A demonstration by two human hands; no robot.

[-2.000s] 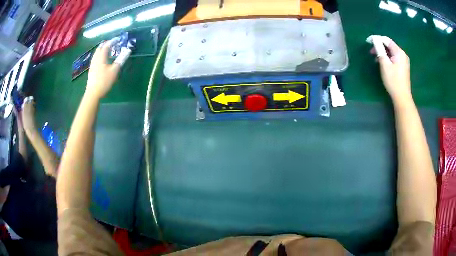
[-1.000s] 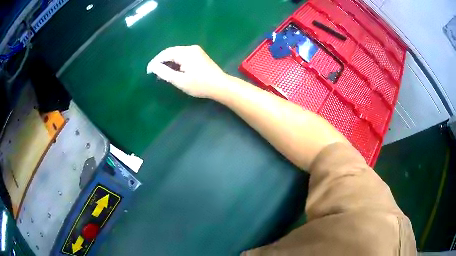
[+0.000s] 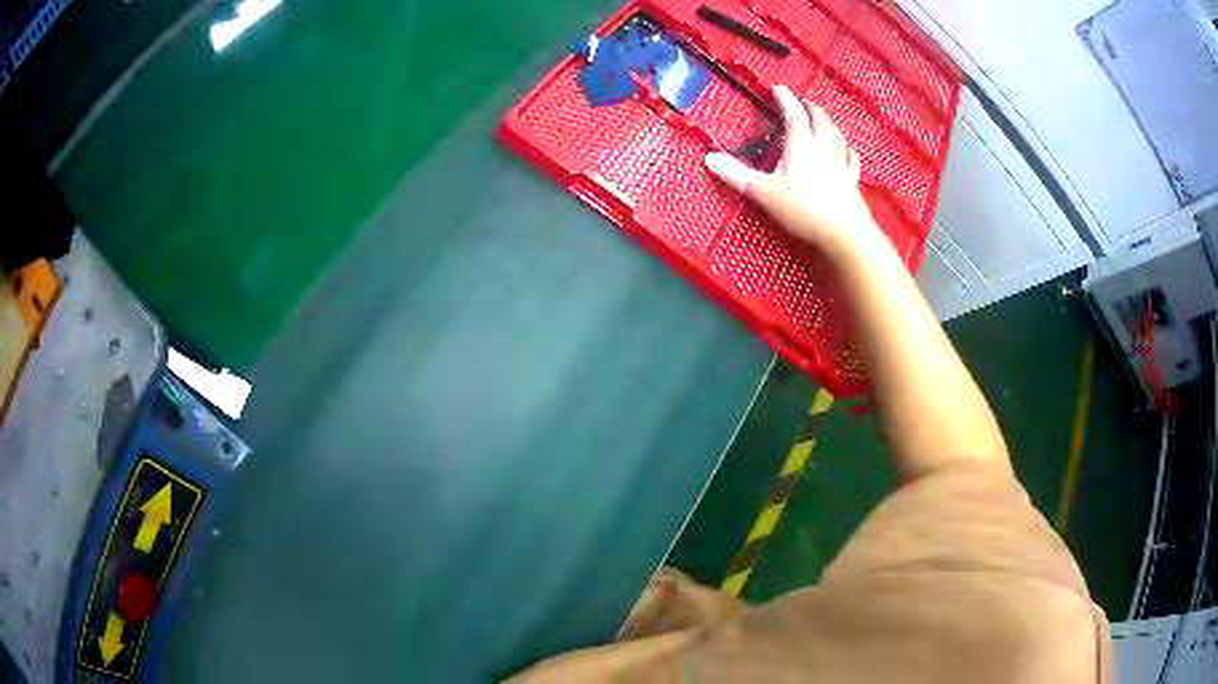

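Observation:
My right hand [image 3: 801, 167] is over the red blister tray [image 3: 748, 274], thumb and fingers spread around the near end of a dark, thin phone housing [image 3: 732, 74]. The housing lies in a tray pocket. The hand hides part of its end, and I cannot tell whether the fingertips touch it. Crumpled blue film [image 3: 617, 67] lies over the housing's far end. A small black strip [image 3: 743, 30] lies in the neighbouring pocket. My left hand is not in view.
The press base [image 3: 100, 535] with its red emergency stop button [image 3: 135, 596] is at lower left, a white tag [image 3: 211, 382] beside it. The green bench edge runs down from the tray to the bottom. A light-coloured cabinet [image 3: 1155, 314] stands at right. A blurred brownish shape [image 3: 675, 604] shows at bottom centre.
My right hand has moved from above the green bench to the tray, and its fingers have spread. The view has swung right, so press and tray sit further left. The housing still lies in its pocket.

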